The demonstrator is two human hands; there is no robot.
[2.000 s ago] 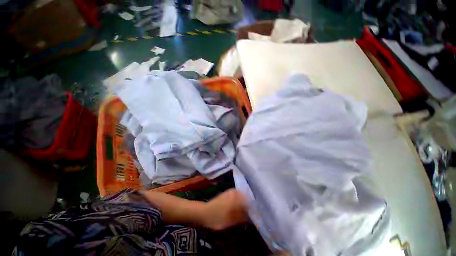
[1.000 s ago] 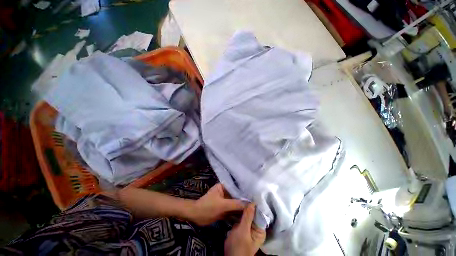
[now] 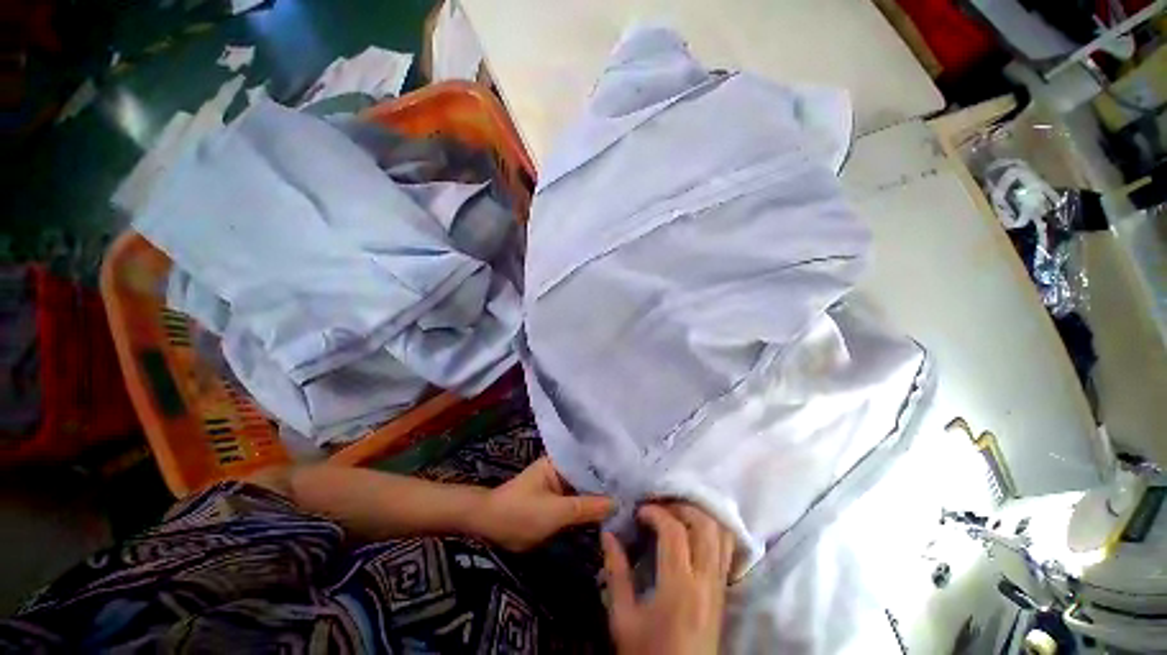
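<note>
A pale blue-grey garment piece lies spread over the white machine table, its near edge hanging at my lap. My left hand pinches that near edge between thumb and fingers. My right hand is just right of it, its fingers on the same edge with the cloth between thumb and fingers. The cloth hides some fingertips. The sewing machine head is at the lower right, its needle area glaring under the lamp and away from both hands.
An orange basket heaped with the same cloth stands left of the table. The cream extension board is at the far end. A parts trough with plastic bags runs along the right. Red crates stand farther off.
My right hand has come into view and joined my left at the cloth's near edge. Since one second ago its fingers have spread farther over the cloth. The view has turned right.
</note>
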